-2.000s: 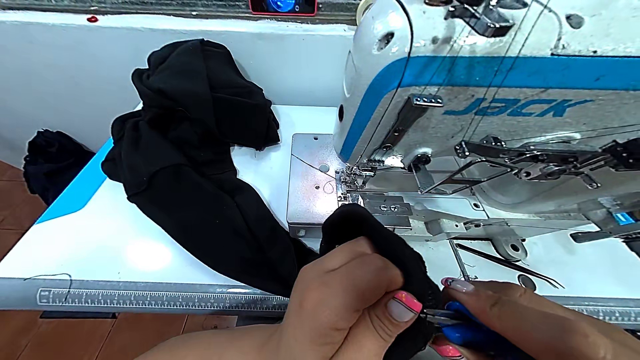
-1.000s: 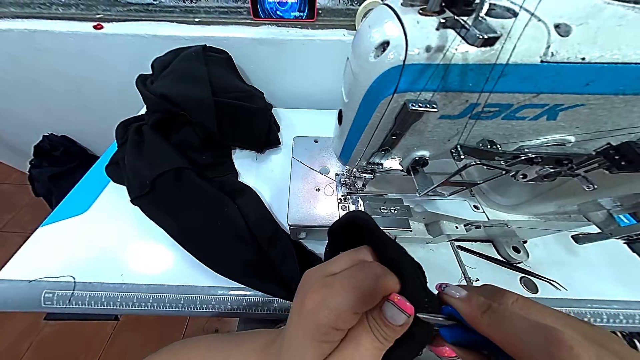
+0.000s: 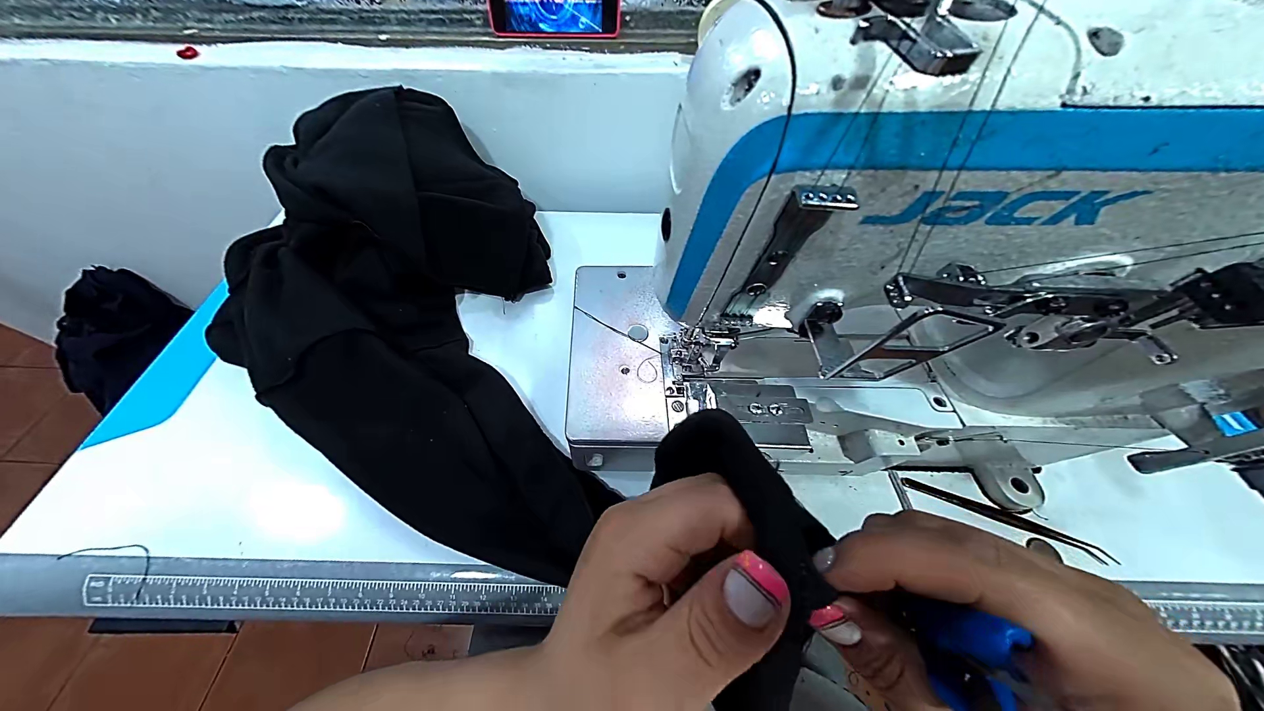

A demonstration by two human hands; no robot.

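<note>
My left hand (image 3: 681,592) grips a folded edge of a black fabric garment (image 3: 395,395) in front of the sewing machine. The rest of that garment lies bunched on the table to the left. My right hand (image 3: 987,592) pinches the same edge between thumb and index finger, and a blue-handled tool (image 3: 963,632), its type unclear, is tucked in that palm. The Jack sewing machine (image 3: 968,207) stands just beyond both hands, its metal needle plate (image 3: 617,365) behind the raised fold. Part of the fabric is hidden by my fingers.
Metal tweezers (image 3: 1007,515) lie on the table under the machine arm. A ruler strip (image 3: 326,592) runs along the table's front edge. At the far left is a dark cloth bundle (image 3: 118,331). A phone or small screen (image 3: 556,15) rests on the ledge behind.
The metal tip of the blue-handled tool showed between my hands earlier; now the tool sits back in my right palm. My right fingertips have closed on the black fabric.
</note>
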